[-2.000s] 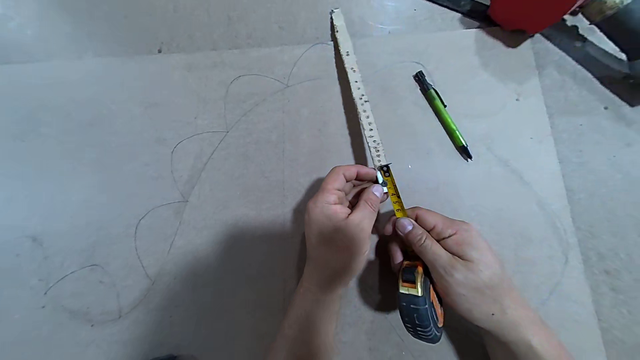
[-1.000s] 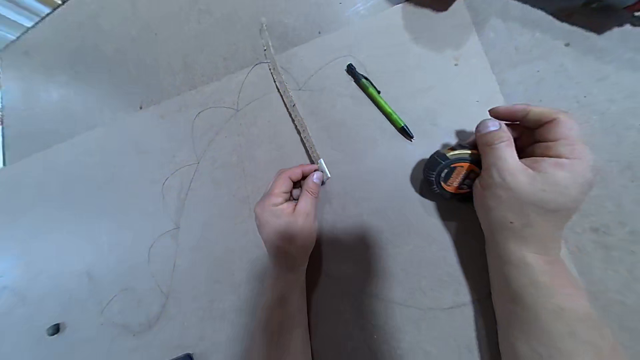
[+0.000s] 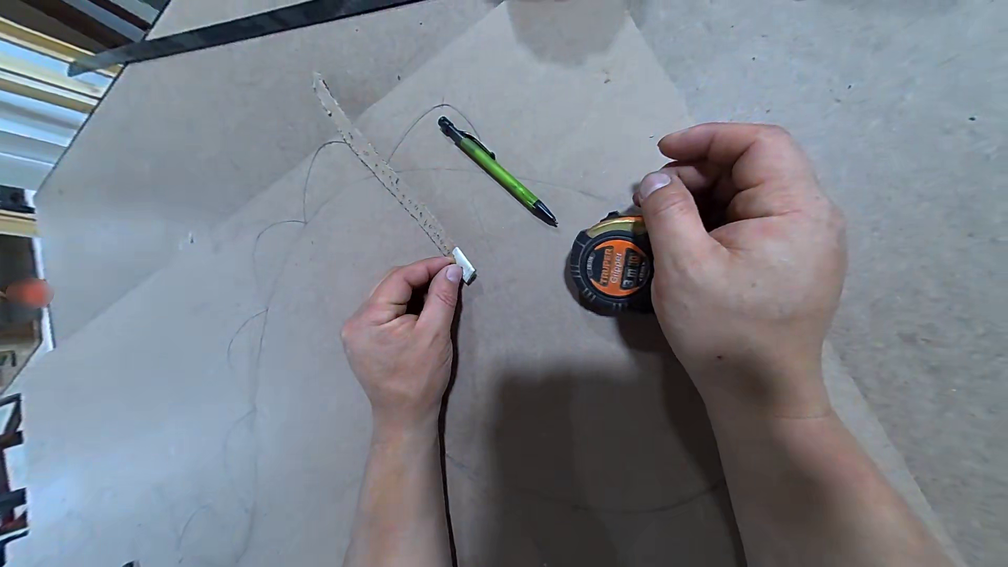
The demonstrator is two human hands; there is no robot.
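My left hand (image 3: pixel 405 331) pinches a small white piece (image 3: pixel 464 266) at the near end of a thin, speckled strip (image 3: pixel 386 175), which slants up and left over pencilled scallops. To the right, my right hand (image 3: pixel 740 260) is beside a black and orange Truper tape measure (image 3: pixel 611 266), whose right edge it hides; its thumb and forefinger are a little apart, and whether the other fingers grip the case is hidden. The tape's blade is not seen. Between and above the hands, a green mechanical pencil or pen (image 3: pixel 498 172) lies on a large brown sheet (image 3: pixel 551 331).
The sheet carries a large pencilled curve edged with scallops. A dark straight bar (image 3: pixel 260 33) crosses the upper left. Beyond the surface's left edge are pale slats (image 3: pixel 47 79) and a blurred red object (image 3: pixel 30 292). Shadows of the hands fall across the sheet.
Two seconds ago both hands were together at the strip's near end, with the yellow blade pulled out there. The right hand and tape measure have since moved away to the right. The view has turned.
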